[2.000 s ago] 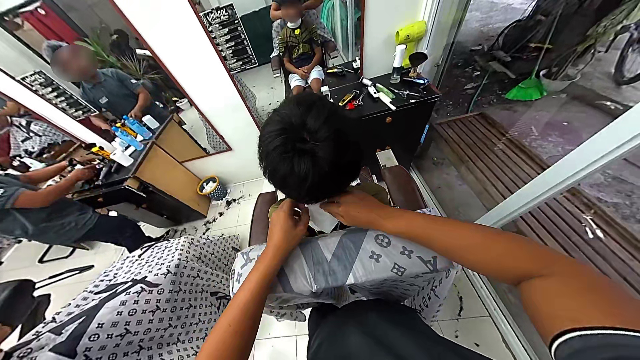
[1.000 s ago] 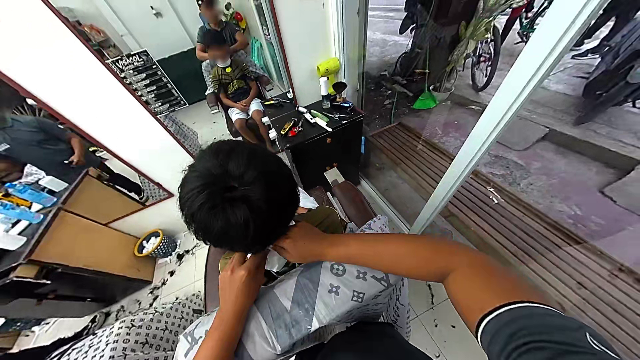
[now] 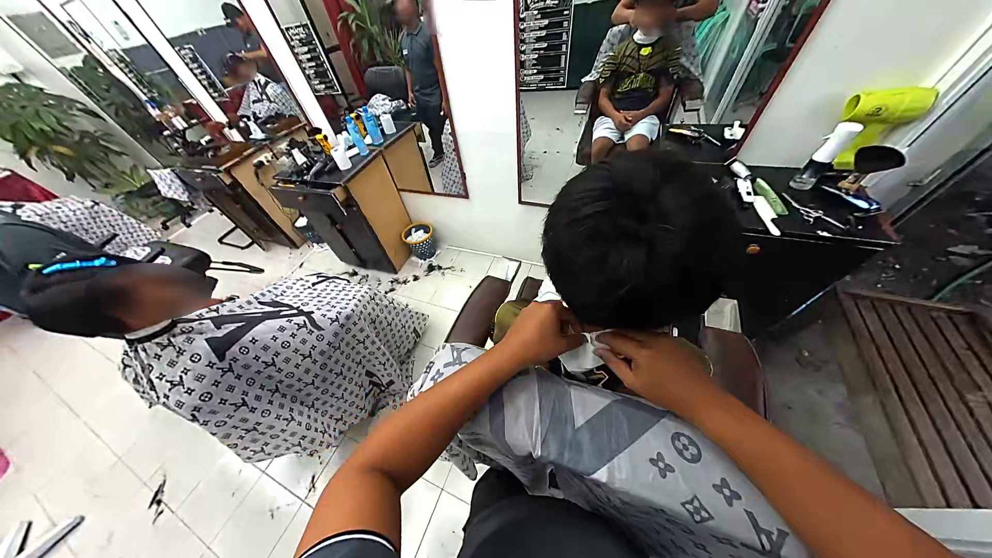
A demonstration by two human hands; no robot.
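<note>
A seated person with short black hair (image 3: 639, 240) has their back to me. At the nape, my left hand (image 3: 542, 333) pinches one end of a white paper neck strip (image 3: 585, 353), and my right hand (image 3: 643, 360) grips it from the other side, the fingertips close together. A grey and white patterned barber cape (image 3: 589, 434) is draped over the chair back between me and the seated person. The mirror ahead shows white around the front of the neck. The strip's ends are partly hidden by my fingers.
Clippers, combs and scissors (image 3: 818, 211) lie on a black counter (image 3: 798, 242) at the right, beside a yellow-green hair dryer (image 3: 883, 112). Another caped person (image 3: 263, 364) sits at the left. A waste basket (image 3: 419, 242) stands by the wall. Cut hair lies on the tiles.
The view has swung back left from the window side. Both hands remain at the seated person's nape throughout.
</note>
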